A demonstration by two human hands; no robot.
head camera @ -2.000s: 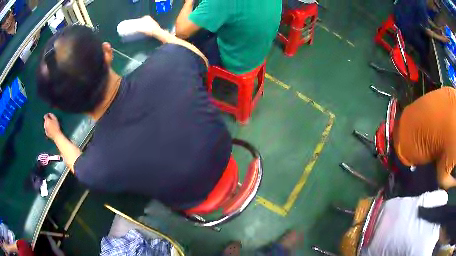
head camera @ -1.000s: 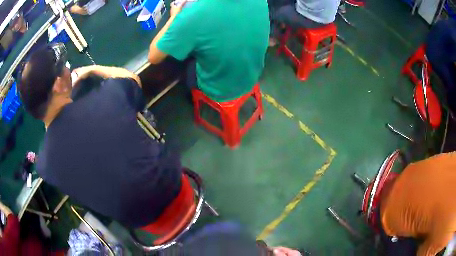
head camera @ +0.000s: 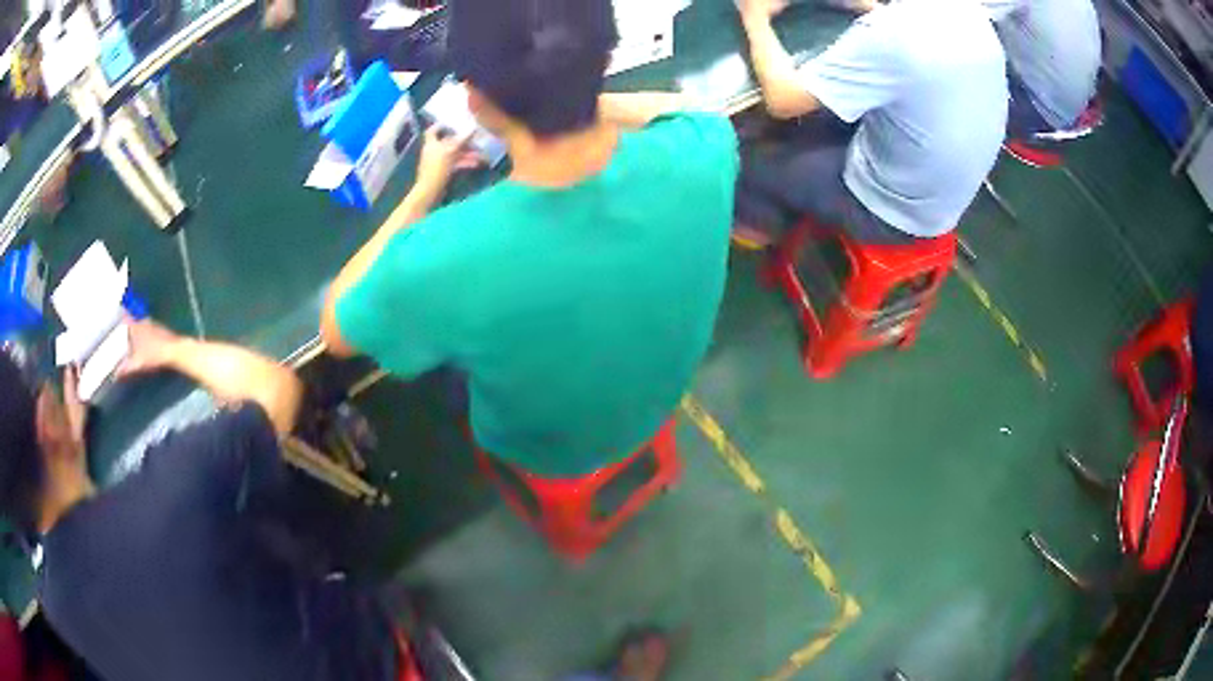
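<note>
Neither of my hands can be made out. A small blurred brown shape (head camera: 643, 655) at the bottom edge may be a shoe or a hand; I cannot tell. Nearest in front, a person in a dark shirt (head camera: 186, 532) sits at the lower left and holds a white opened carton (head camera: 91, 299) with raised flaps. A person in a green shirt (head camera: 545, 299) sits on a red stool (head camera: 579, 512) and handles a white piece at the bench. An opened blue-and-white carton (head camera: 373, 133) stands on the bench to that person's left.
The green bench (head camera: 240, 240) runs along the left. A blue tray (head camera: 323, 88) lies on it. A person in light grey (head camera: 925, 120) sits on another red stool (head camera: 865, 299). Red seats (head camera: 1152, 499) stand at the right. A yellow line (head camera: 758, 486) marks the green floor.
The view has swung up and along the bench; the seated people appear lower. The person in the dark shirt now holds a white carton. The orange-shirted person has left the picture.
</note>
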